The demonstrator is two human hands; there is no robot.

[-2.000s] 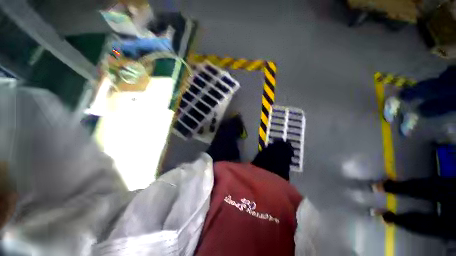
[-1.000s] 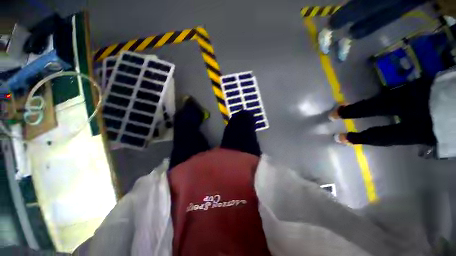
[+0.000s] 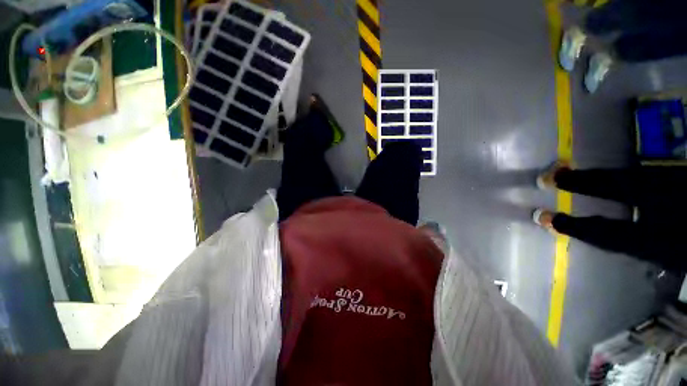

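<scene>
Neither of my hands is in view; only my pale striped sleeves show at the lower left and lower right. Nearest in front of me, a stack of white grid trays [image 3: 245,71] with dark parts in the pockets lies tilted on the floor beside the bench. Another white grid tray [image 3: 407,107] with dark parts lies on the floor by the striped tape, partly hidden by my leg. The white-covered bench [image 3: 143,203] is at the left.
On the bench are teal scissors [image 3: 80,80] on brown cardboard, a looping pale hose [image 3: 190,71] and a blue box [image 3: 87,26] with a red light. Legs of other people [image 3: 610,185] show at the right, near yellow tape and a blue crate [image 3: 663,130]. Stacked items [image 3: 640,354] lie lower right.
The view has turned and shifted. The bench and trays sit higher and further right than a second ago, and the striped tape runs more upright. The stacked items have come into view at lower right.
</scene>
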